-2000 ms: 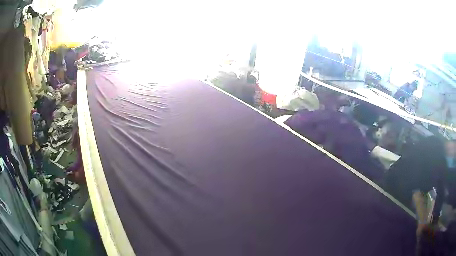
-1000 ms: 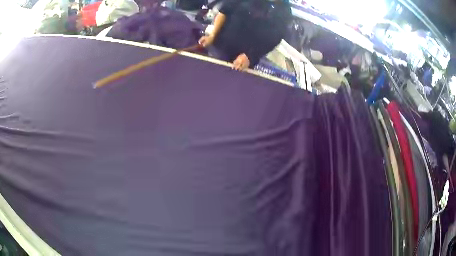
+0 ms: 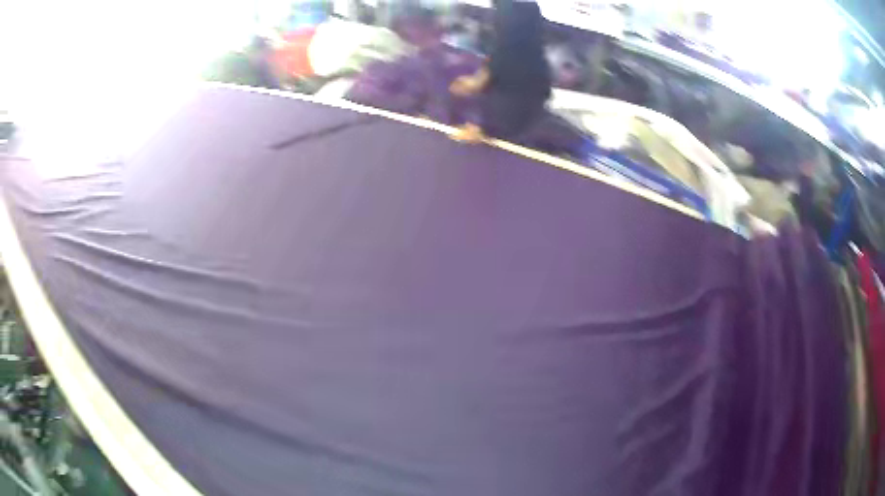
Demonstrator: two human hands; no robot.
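Purple fabric (image 3: pixel 417 281) covers the long table in front of me. Its middle is fairly smooth, with wrinkles along the near left side and at the lower right. At the right end it hangs in vertical folds. A thin dark strip (image 3: pixel 325 133), perhaps the wooden stick, lies on or just over the fabric near the far edge. Neither of my hands is in the picture.
A person in dark clothes (image 3: pixel 519 73) stands at the far edge, one hand (image 3: pixel 470 134) on it. The pale near table edge (image 3: pixel 73 373) runs down the left. Scraps lie on the green floor. Red and tan strips (image 3: pixel 873 320) stand at right. The picture is blurred.
My view has swung from along the table to across it, then slightly back left. The far person's stick, tan and angled over the fabric a second ago, now shows darker and shorter.
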